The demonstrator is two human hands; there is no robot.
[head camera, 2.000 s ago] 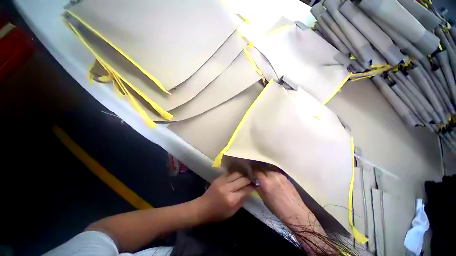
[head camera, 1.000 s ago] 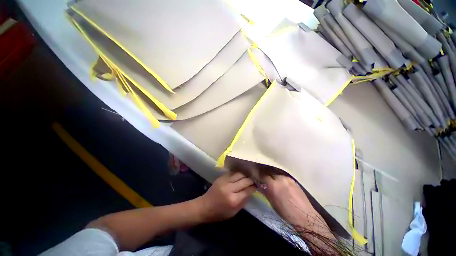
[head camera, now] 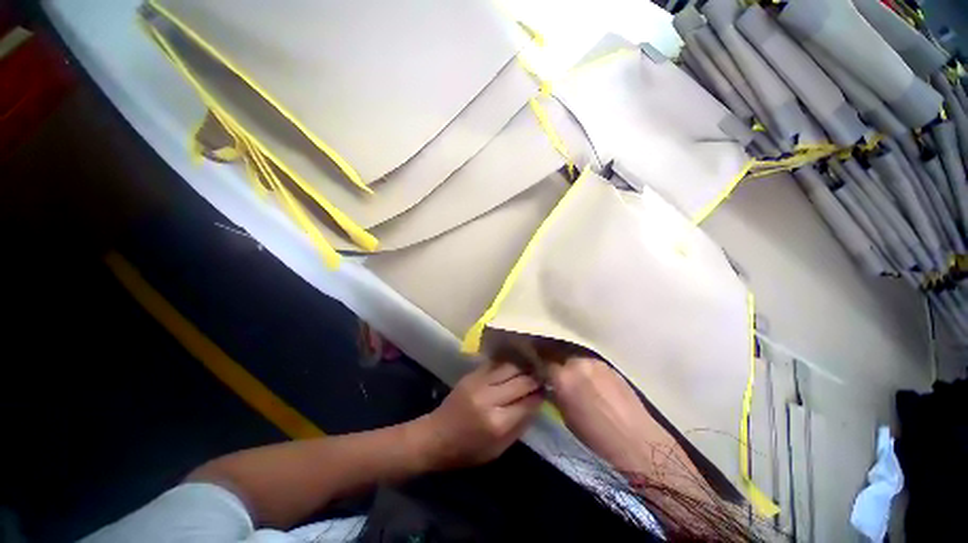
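Note:
The worked panel (head camera: 637, 276) is a grey-beige sheet with yellow side edges, lying nearest me with its front edge lifted. Its darker underside shows beneath that edge. My left hand (head camera: 490, 412) pinches the lifted edge near the yellow-edged left corner. My right hand (head camera: 582, 390) is partly under the panel, its fingertips close to my left fingers. Something tiny shows between the hands, too small to name. My right fingers are mostly hidden by the panel and by strands of hair over the forearm.
A fanned panel stack (head camera: 340, 95) with yellow edges lies at left. Folded bundles (head camera: 839, 117) are heaped at upper right. Narrow strip pieces (head camera: 791, 456) lie right of the panel, with a white piece (head camera: 879, 488) and a black cloth heap (head camera: 934, 456) beyond.
The fingers have shifted slightly at the lifted edge, and my right wrist has turned a little. The panel stays in nearly the same place.

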